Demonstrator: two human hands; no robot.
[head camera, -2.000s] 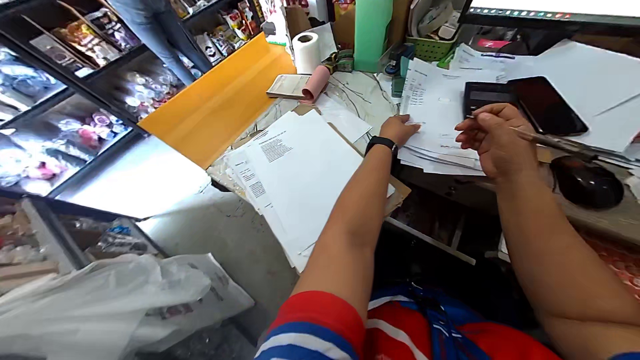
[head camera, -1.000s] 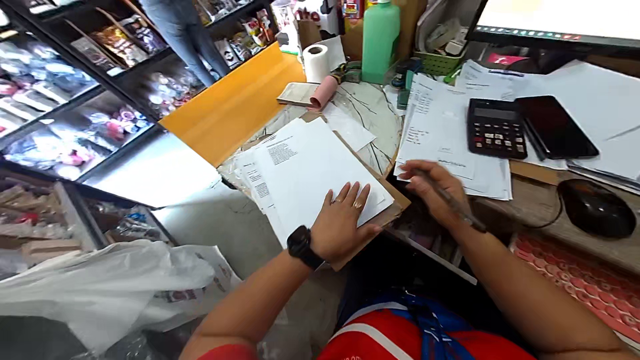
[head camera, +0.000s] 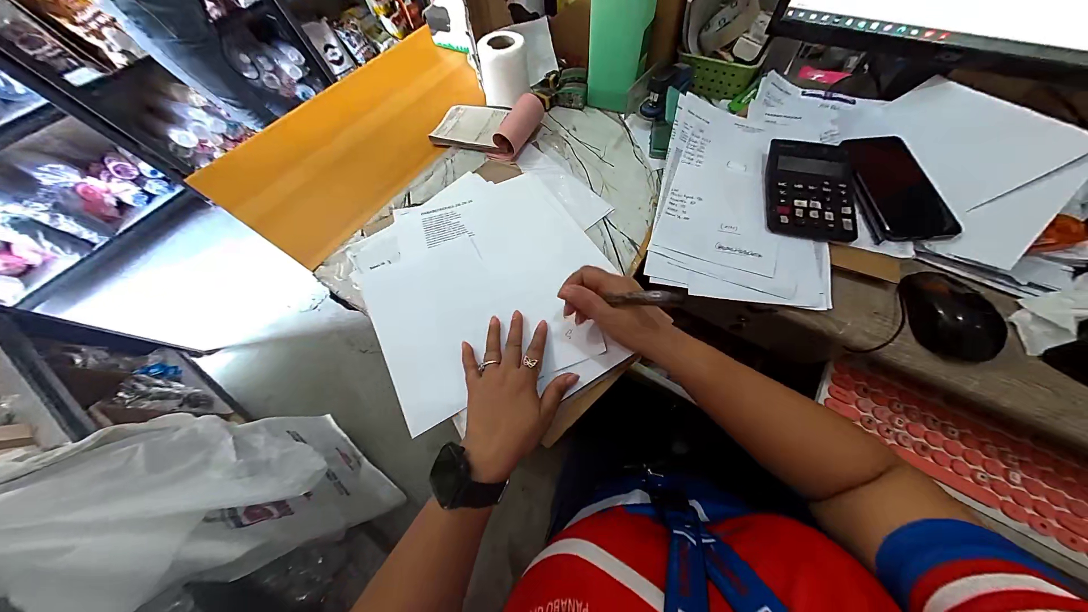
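My left hand (head camera: 506, 399) lies flat, fingers spread, on the lower part of a stack of white printed papers (head camera: 476, 280). It wears two rings and has a black watch (head camera: 466, 480) at the wrist. A dark pen (head camera: 642, 298) is held in my right hand (head camera: 612, 306), which rests at the right edge of the same papers. The pen's rear end points right; its tip is hidden by the fingers. A small handwritten mark shows on the paper between the hands. Right of them lies a second pile of papers (head camera: 714, 204) with printed and handwritten lines.
A black calculator (head camera: 812, 189) and a smartphone (head camera: 903, 187) lie on papers at the right, near a black mouse (head camera: 952, 316) and pink keyboard (head camera: 952, 450). Behind stand a paper roll (head camera: 503, 68), receipt pad (head camera: 469, 127) and green container (head camera: 620, 51). A plastic bag (head camera: 170, 510) is lower left; a person's legs (head camera: 191, 51) are beyond.
My left hand has gone from the right paper pile to the left stack. My right hand, holding the pen, has moved left from above the right pile onto that stack. The calculator is no longer covered.
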